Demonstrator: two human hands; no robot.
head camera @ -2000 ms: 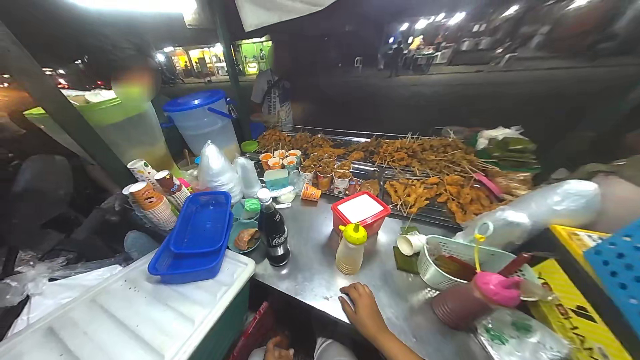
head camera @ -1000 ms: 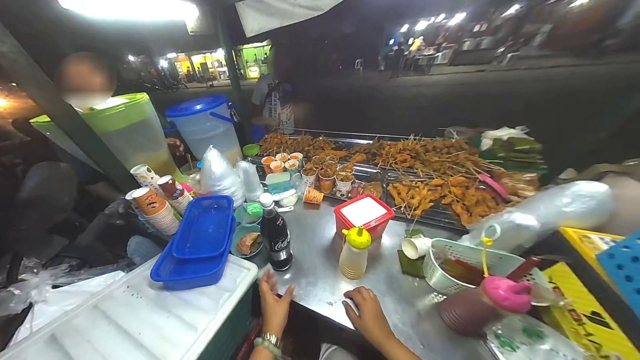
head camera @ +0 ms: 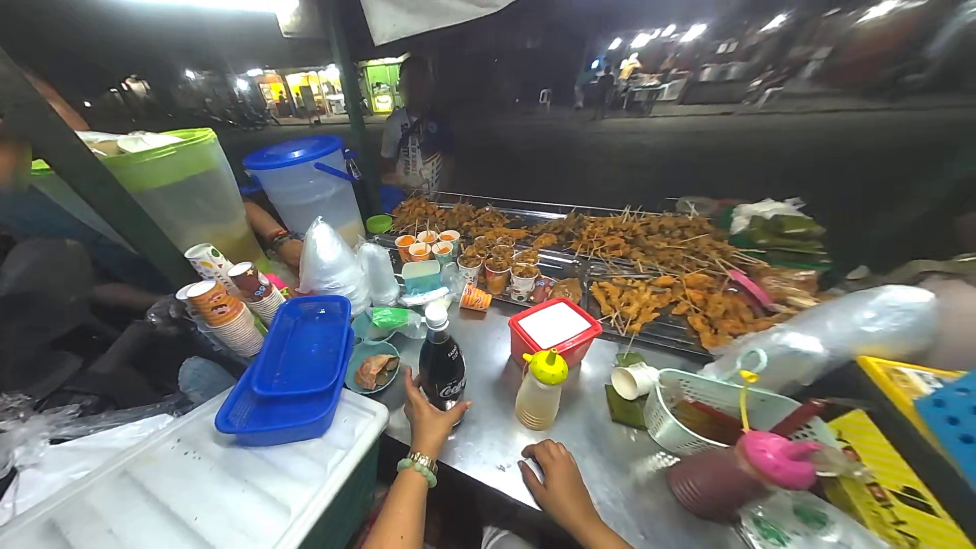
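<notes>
My left hand [head camera: 431,415], with a watch and a green bead bracelet at the wrist, is around the lower part of a Coca-Cola bottle [head camera: 442,362] with a white cap and dark liquid. My right hand [head camera: 555,476] rests on the metal tabletop [head camera: 488,450] near its front edge, fingers slightly curled, holding nothing. Just beyond it stand a squeeze bottle with a yellow cap [head camera: 543,389] and a red tub with a white lid [head camera: 555,332]. Left of the Coca-Cola bottle is a small bowl [head camera: 374,366] with a brownish item in it.
Trays of skewered fried food [head camera: 648,244] and filled paper cups [head camera: 496,274] lie at the back. Blue plastic trays [head camera: 301,351] sit on a white cooler lid [head camera: 183,473] at left. A perforated basket [head camera: 663,412] and a pink-capped squeeze bottle [head camera: 732,473] stand right. A person [head camera: 415,145] stands beyond the food.
My left hand has come up from the bottom edge to the Coca-Cola bottle and closed around it. My right hand has stayed on the tabletop.
</notes>
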